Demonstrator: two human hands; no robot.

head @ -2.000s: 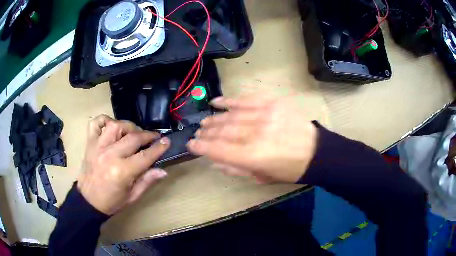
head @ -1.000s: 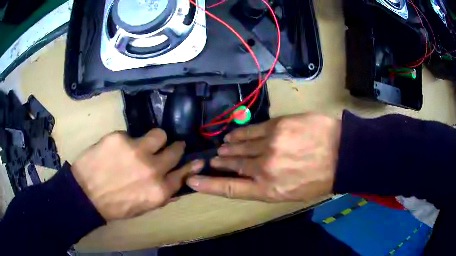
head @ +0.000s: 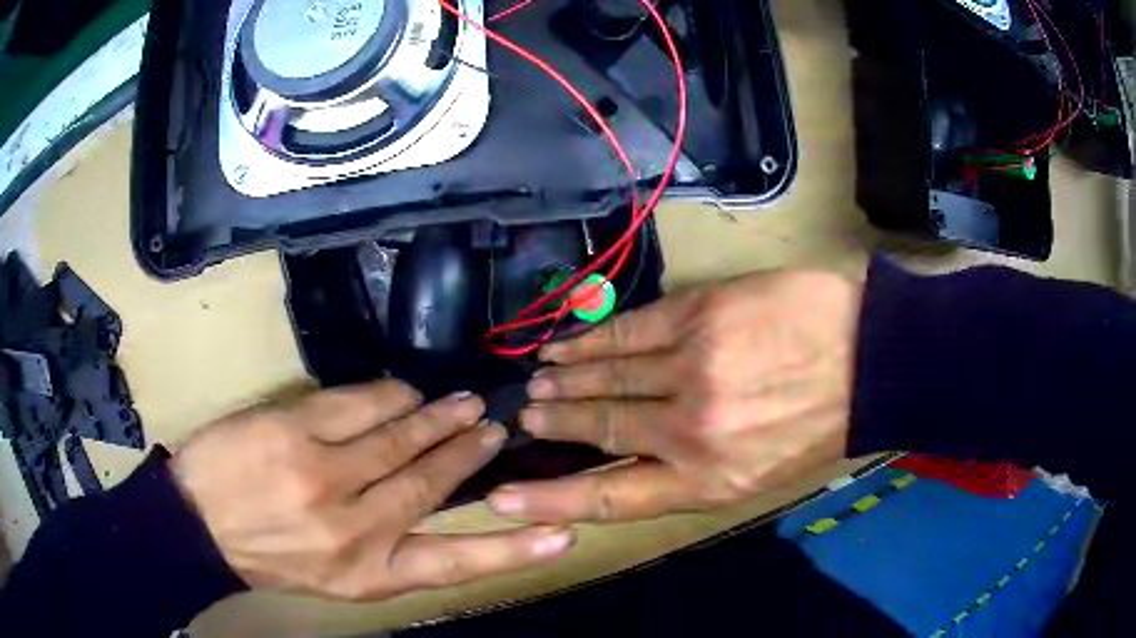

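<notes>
The black rear housing (head: 330, 312) lies open in front of me, with a glossy black bulge (head: 427, 299), a green battery with a red end (head: 591, 297) and red wires (head: 548, 314) inside. A dark foam pad (head: 502, 396) lies along its near edge, mostly hidden under my fingers. My left hand (head: 349, 480) and my right hand (head: 679, 399) lie flat with fingertips on the pad from both sides, gripping nothing. The front housing (head: 523, 168) with the silver-framed speaker driver (head: 355, 94) lies just beyond, joined by the red wires.
A pile of foam pads (head: 69, 355) lies on the bench (head: 187, 337) at the left. Another open black housing with wires (head: 984, 218) stands at the upper right. The bench's near edge curves below my hands, with blue floor (head: 997, 548) beyond.
Since two seconds ago, the housings appear larger and nearer. In the last second, my left hand has moved slightly down, its fingers flatter and its thumb stretched out to the right. My right hand stays on the pad.
</notes>
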